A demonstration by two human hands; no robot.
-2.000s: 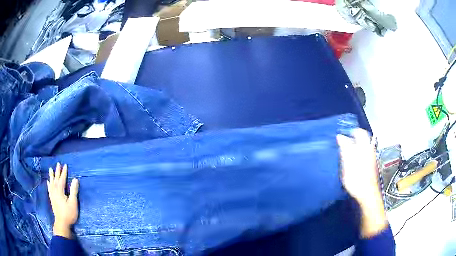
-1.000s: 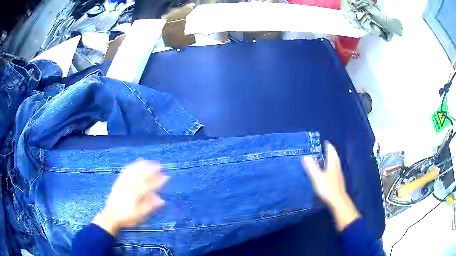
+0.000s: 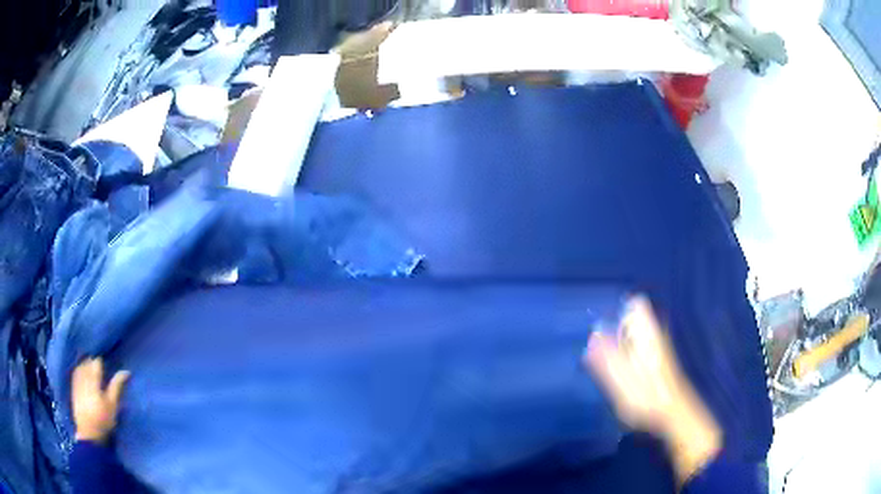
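A blue denim trouser leg [image 3: 377, 386] stretches across the near side of the navy table [image 3: 483, 183], blurred. My left hand [image 3: 95, 400] is at its left end, small near the picture's left edge, thumb apart from the fingers; whether it grips the cloth is unclear. My right hand [image 3: 642, 376] is blurred at the hem end, its fingertips closed around the cloth edge. The other leg [image 3: 357, 236] lies bent behind, its hem towards the table's middle.
Crumpled denim [image 3: 29, 222] is heaped at the left. White boards [image 3: 531, 48] lie along the far edge, another board [image 3: 280, 125] at the far left. A steam iron with an orange-yellow handle [image 3: 833, 345] is at the right. A grey-green rag [image 3: 739, 39] lies at the far right.
My left hand has moved left to the leg's far left end. The leg's seams, sharp a second ago, are now blurred. My right hand stays near the hem. The whole view has shifted slightly.
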